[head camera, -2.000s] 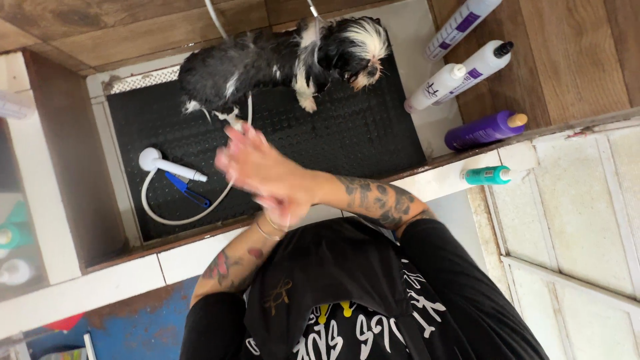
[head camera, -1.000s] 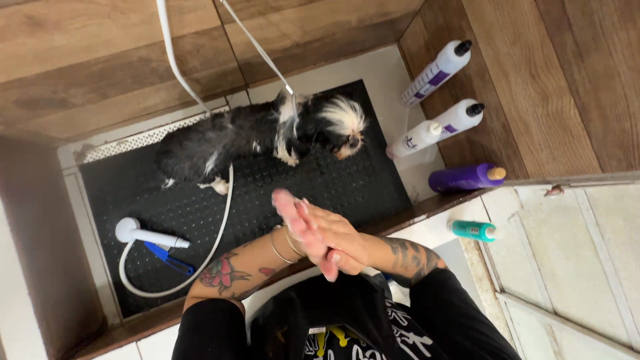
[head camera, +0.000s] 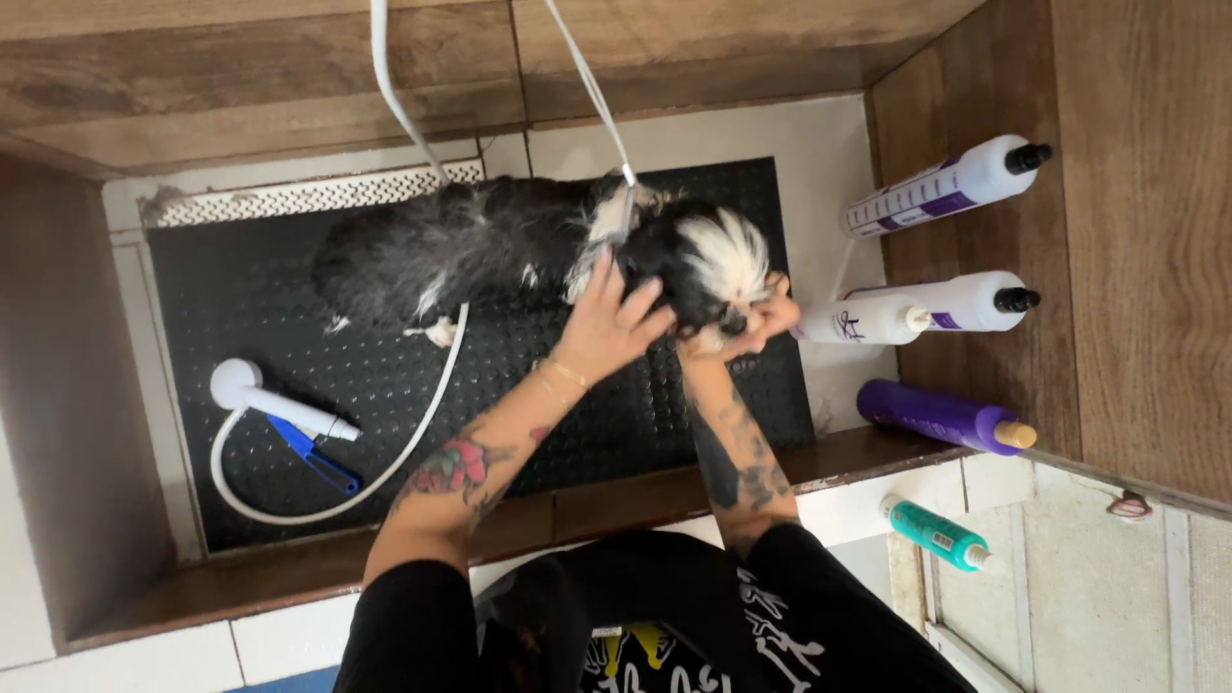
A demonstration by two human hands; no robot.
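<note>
A black and white long-haired dog stands on a black studded rubber mat, its head toward the right. A thin white tether runs down to its neck. My left hand rests with spread fingers against the side of the dog's neck and head. Under the dog's muzzle and chin is my right hand, its fingers curled up around the far side of the jaw. On the mat at the left lie a white shower head with a white hose and a blue-handled brush or comb.
Along the right end stand white bottles with black caps, a white squeeze bottle and a purple bottle. A green bottle is on the tiled ledge. Wood-patterned walls enclose the tub, with a brown front edge.
My hands were together above the tub's front part, in front of the dog. Now they are apart and on the dog's head, which has turned toward me.
</note>
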